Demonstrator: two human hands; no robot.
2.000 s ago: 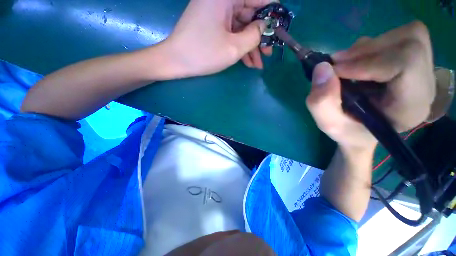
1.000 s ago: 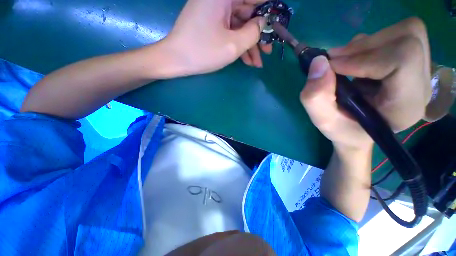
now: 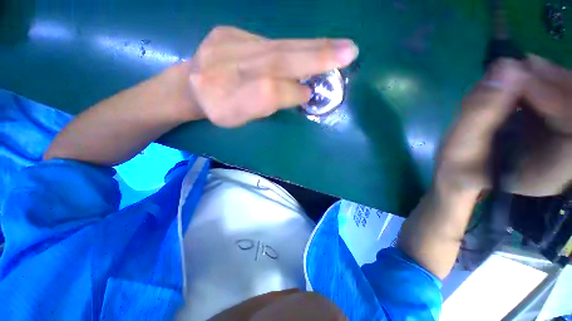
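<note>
My left hand is in the upper middle, slightly blurred. Its fingers hold the small round assembly by its left edge, with a bright silvery round face showing. The fingertips hide part of its rim. My right hand is at the right, strongly blurred, shut around the black soldering iron. The iron points to the top of the picture, apart from the assembly; its tip is too blurred to make out.
A green bench top lies under both hands. Small dark parts lie at the top right. A dark box is at the right edge. White printed sheets show below the bench edge.
The iron has moved away from the assembly, to the right, and now points upward. The assembly has been turned and shows a shiny face. My left hand has moved slightly down and its fingers have straightened.
</note>
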